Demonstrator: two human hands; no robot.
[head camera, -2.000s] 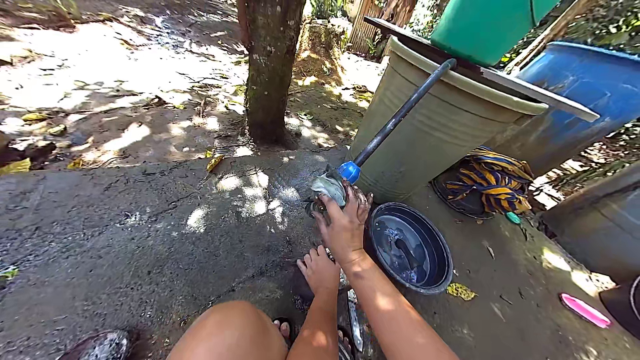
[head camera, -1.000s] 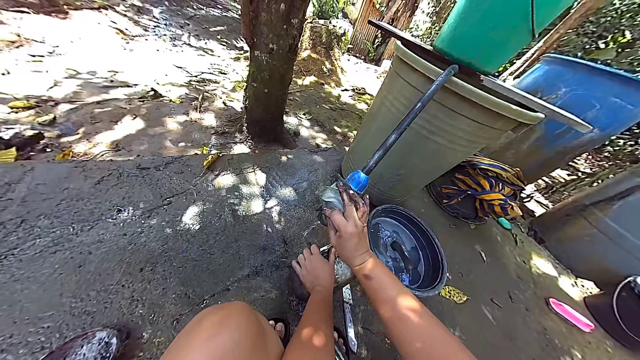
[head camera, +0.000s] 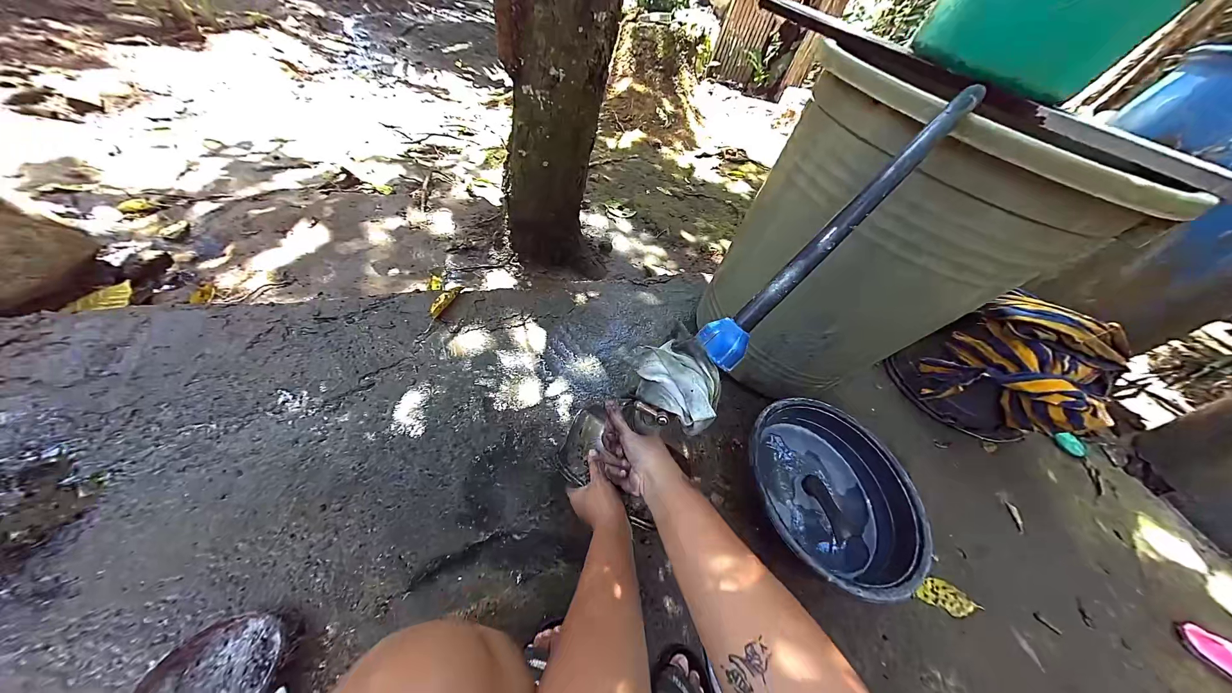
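Note:
Both my hands meet low in the middle, over the wet concrete. My left hand (head camera: 599, 496) touches the near edge of a roundish, shiny object (head camera: 583, 445), perhaps a metal lid or pot; its grip is partly hidden. My right hand (head camera: 635, 452) is beside it with bent fingers, and whether it holds the same object is unclear. Just beyond lies a wet grey cloth (head camera: 678, 385), against the blue fitting (head camera: 723, 344) at the lower end of a dark pipe (head camera: 857, 207). To the right stands a black basin (head camera: 839, 500) with water and a dark item in it.
A large beige bin (head camera: 866, 231) stands behind the basin, under a green container (head camera: 1044, 43). A striped cloth (head camera: 1044, 371) lies at the right. A tree trunk (head camera: 556, 144) rises beyond the slab edge. A dark round soapy object (head camera: 226, 654) sits at the lower left.
My right hand has moved off the cloth by the blue fitting and toward my left hand. The cloth now lies free of it, and the roundish shiny object shows more plainly.

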